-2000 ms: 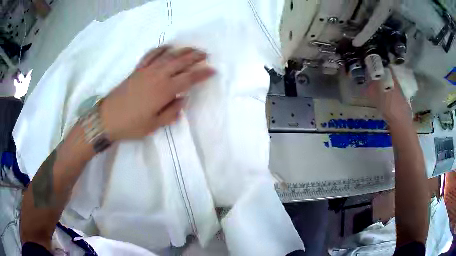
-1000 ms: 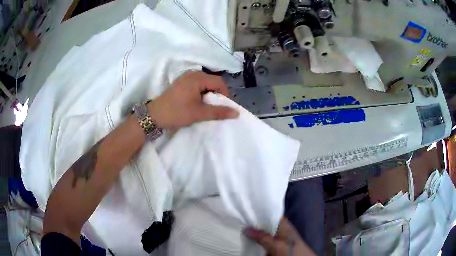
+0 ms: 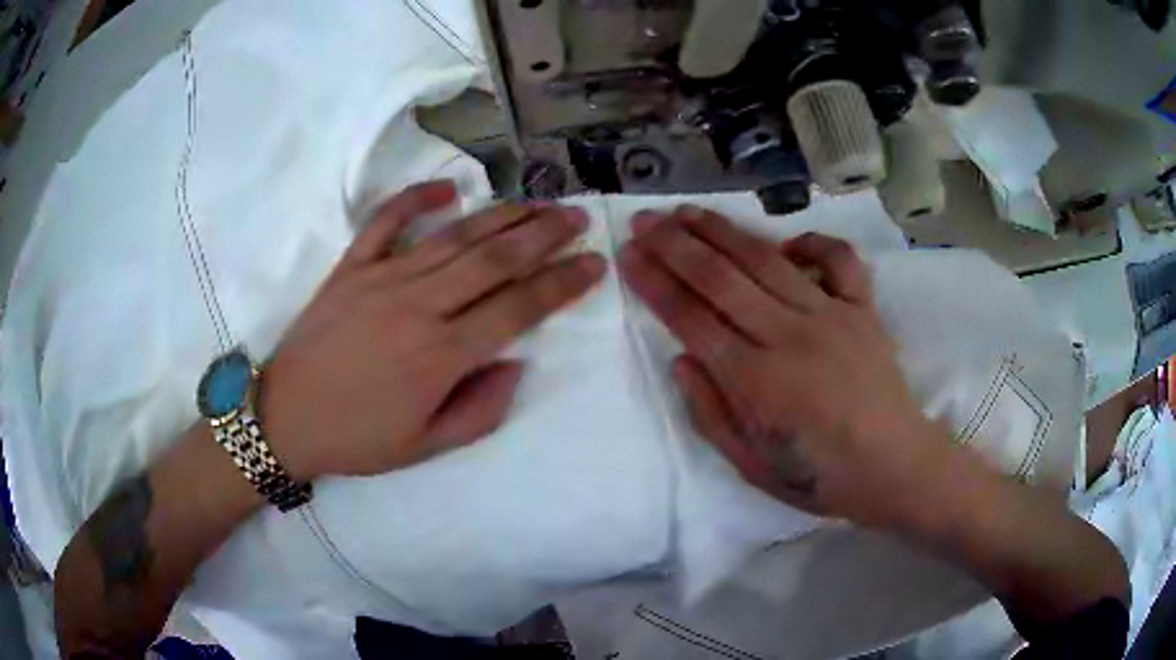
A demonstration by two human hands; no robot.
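White garment panels with double rows of dark stitching lie spread over the machine table. A straight seam runs between two panels toward the machine's needle area. My left hand lies flat on the cloth just left of the seam, fingers pointing to it. My right hand lies flat just right of the seam, fingertips near it. Both hands press on the cloth and grip nothing. An angular double-stitched outline shows on the panel at the right. The presser foot cannot be made out clearly.
The sewing machine head stands close beyond my fingertips. Ribbed tension knobs hang just above my right hand. A small white cloth piece lies at the machine's right. More white cloth shows at the right edge, with a grey rectangle above it.
My right hand has come up from the lower cloth edge onto the panel beside the seam. My left hand has flattened. The cloth now covers the blue marks and the table's front edge.
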